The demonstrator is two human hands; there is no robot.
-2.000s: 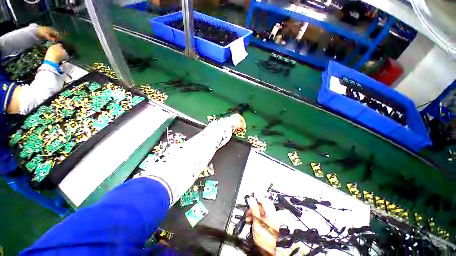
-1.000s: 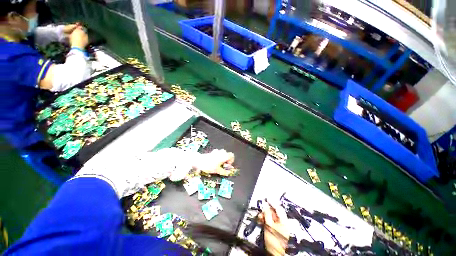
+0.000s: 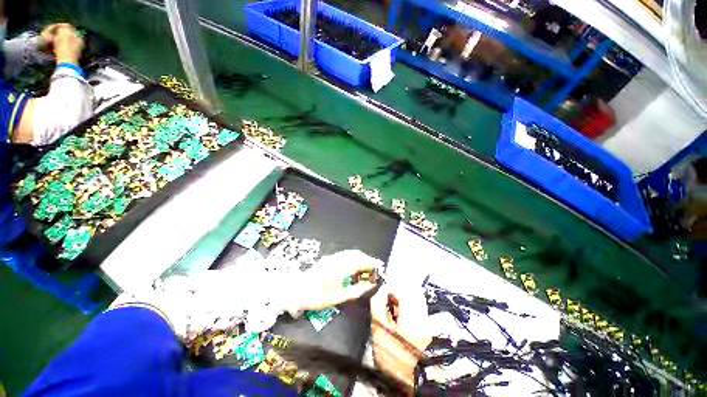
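My left hand [image 3: 345, 281] reaches in from the left in a white sleeve cover and holds a small circuit board [image 3: 364, 277] between thumb and fingers. My right hand [image 3: 399, 333] is close beside it, with a black lead [image 3: 392, 308] between its fingers. Both hands are over the right edge of the black tray [image 3: 341, 205]. Green and gold boards lie in the tray, partly hidden by my left forearm. Black leads [image 3: 473, 302] lie on the white work sheet [image 3: 504, 279], tangled at the right. Whether board and lead touch is unclear.
The neighbour's tray [image 3: 116, 167], full of boards, and a coworker's sleeved arm [image 3: 62, 97] are at left. Beyond is the green conveyor belt [image 3: 341, 147] with gold boards along its near edge and black leads. Blue bins [image 3: 570, 167] and a metal post [image 3: 190, 58] stand farther off.
My left hand has moved right from over the tray's boards to beside my right hand, and now shows a board in its fingers. The camera view has shifted slightly.
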